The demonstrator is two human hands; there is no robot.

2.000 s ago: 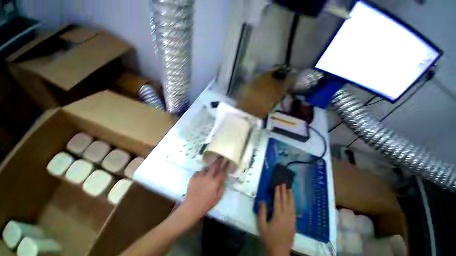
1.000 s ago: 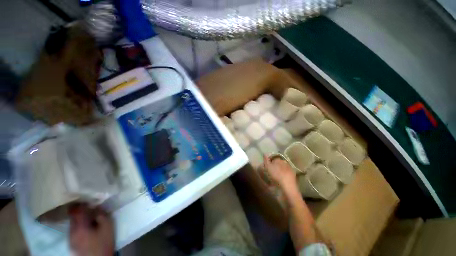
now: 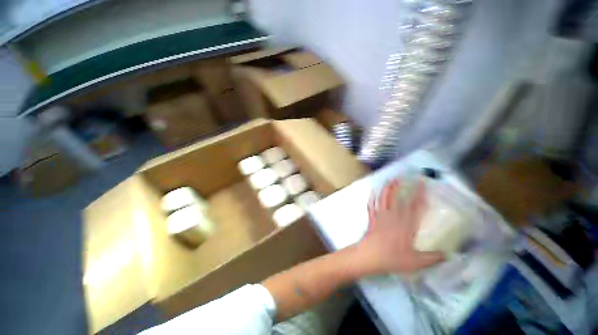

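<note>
My left hand (image 3: 400,229) is over the white worktable (image 3: 344,219), blurred, with its fingers spread. The cream paper tube (image 3: 446,229) lies on the table just right of the palm, between the fingers and the thumb; the blur hides whether they touch. My right hand is not in view. The large open carton (image 3: 226,278) stands left of the table. Inside, several pale-topped tubes (image 3: 272,195) stand in rows at the table side, and two tubes (image 3: 185,221) are at the far left side.
The blue mat (image 3: 508,304) is at the lower right, below a small white box (image 3: 547,252). A silver duct (image 3: 416,78) hangs behind the table. Another brown carton (image 3: 295,85) stands behind the large one, near a green-topped bench (image 3: 131,64).
The view has swung left, from the right-hand carton to the left one. My right hand, earlier in that right carton, has left the picture. My left hand has spread its fingers beside the tube.
</note>
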